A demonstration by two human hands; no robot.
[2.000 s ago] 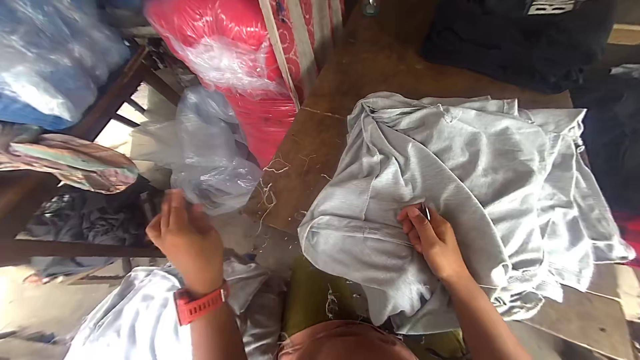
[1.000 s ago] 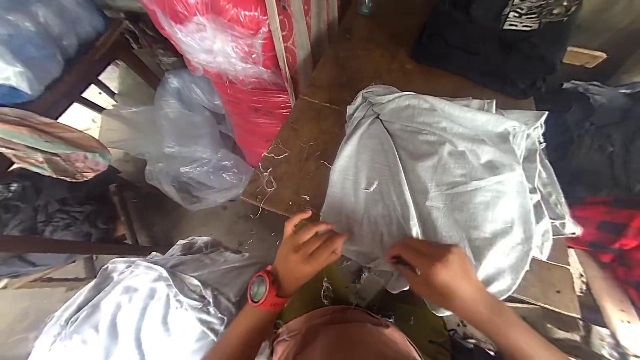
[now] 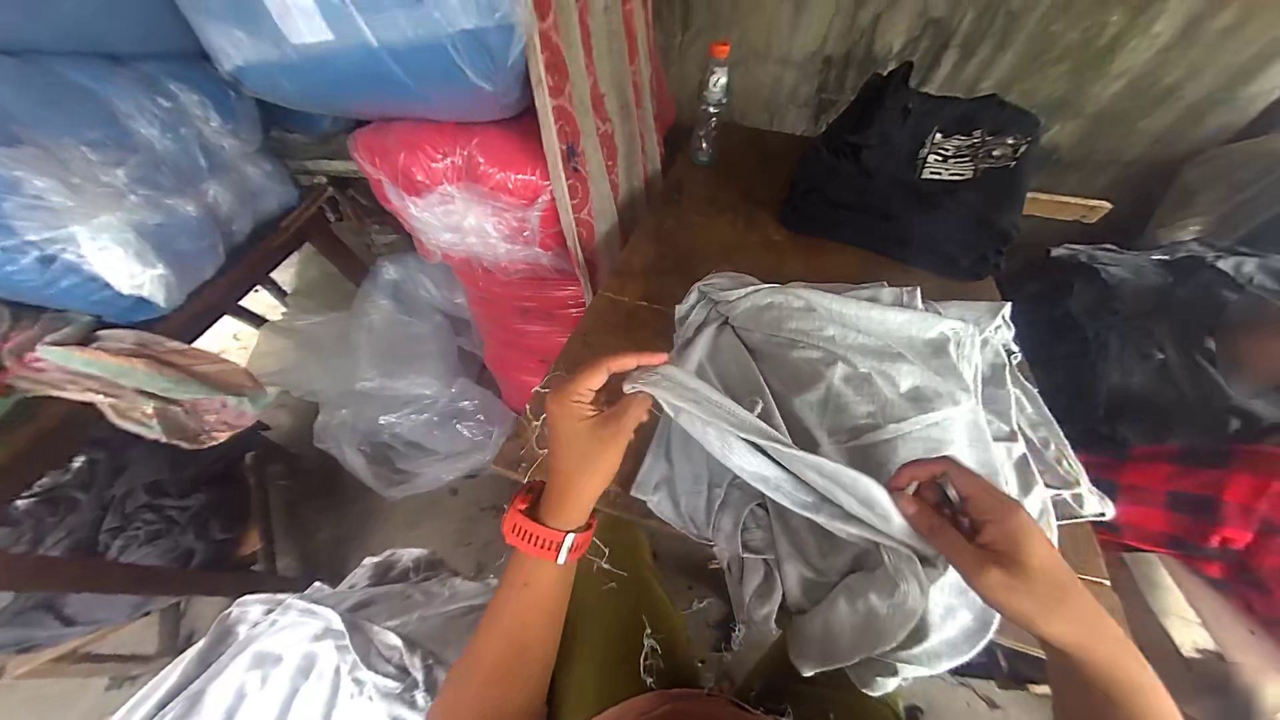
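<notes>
A heap of light grey fabric garments [image 3: 850, 370] lies on the wooden table. My left hand [image 3: 595, 415], with a red watch strap at the wrist, pinches one end of a grey fabric edge at the heap's left side. That edge runs slantwise, lifted, to my right hand [image 3: 965, 520], whose thumb and forefinger grip it at the right. Something small and dark, perhaps a metal tool, sits within the right palm; its kind cannot be told. Loose threads [image 3: 650, 650] cling to the olive cloth over my lap.
On the wooden table [image 3: 690, 225], a clear bottle with an orange cap [image 3: 711, 100] and folded black shirts [image 3: 910, 175] stand at the back. Red plastic-wrapped bundles [image 3: 480, 220] and a clear plastic bag [image 3: 400, 370] are at left. White cloth [image 3: 300, 650] lies lower left, dark clothes [image 3: 1150, 340] at right.
Both hands have moved from the heap's near edge, the left one up and the two farther apart, with a fabric edge now lifted between them. The view has tilted up.
</notes>
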